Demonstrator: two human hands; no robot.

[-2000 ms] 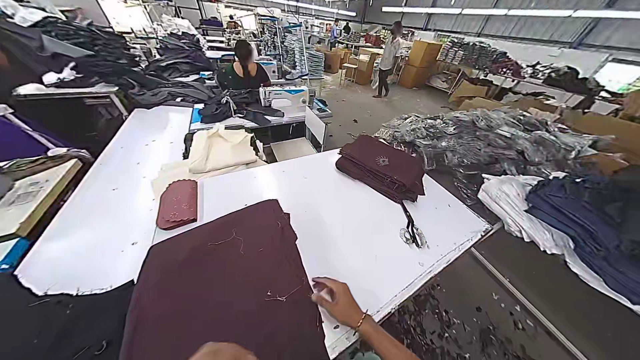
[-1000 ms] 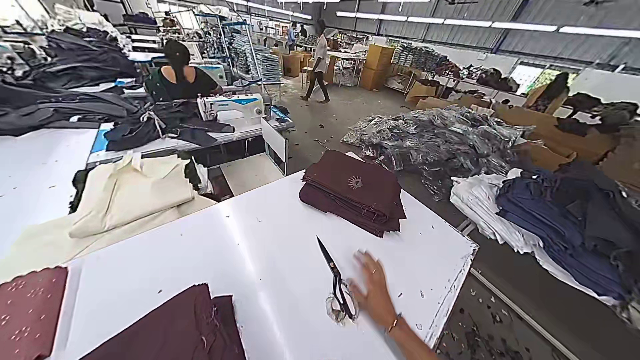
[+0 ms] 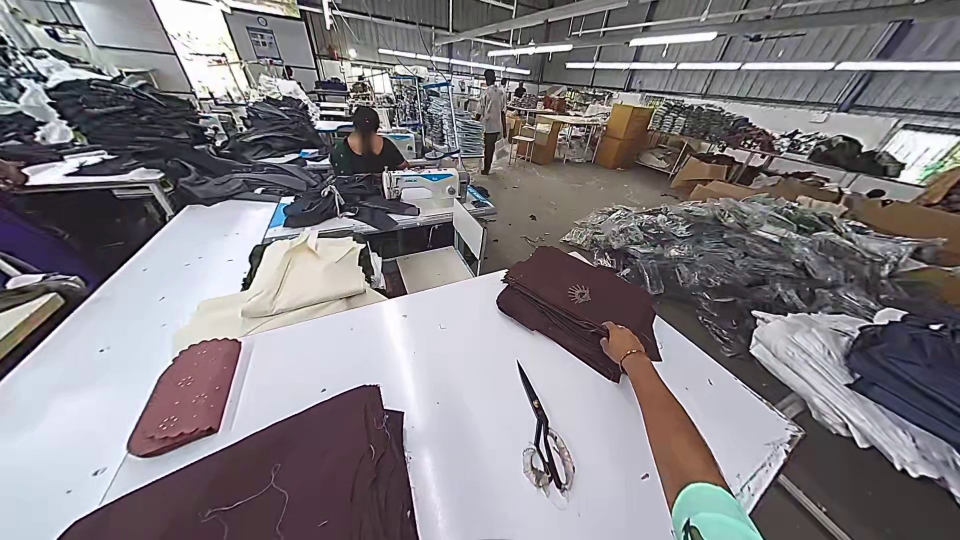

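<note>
My right hand (image 3: 622,343) is on the near right edge of a stack of folded maroon fabric pieces (image 3: 574,300), the top one bearing a pale embroidered motif; its fingertips are at the layers' edge, and whether they grip is unclear. Black-bladed fabric shears (image 3: 541,427) with wrapped handles lie on the white table (image 3: 465,450), left of my forearm. A larger maroon cloth pile (image 3: 300,472) with loose threads on it lies at the near left. Beyond its left side sits a folded dusty-pink cloth with a scalloped edge (image 3: 187,397). My left hand is out of view.
Cream fabric (image 3: 307,277) lies at the table's far side, before a sewing machine (image 3: 424,184) where a person sits. Another person stands farther back. Plastic-wrapped packets (image 3: 735,255) are heaped at the right, with white (image 3: 817,375) and navy cloth (image 3: 911,371) nearer.
My right hand has moved from beside the shears to the stack of folded maroon pieces. Two seconds ago it was at the edge of the large maroon pile. The view has shifted.
</note>
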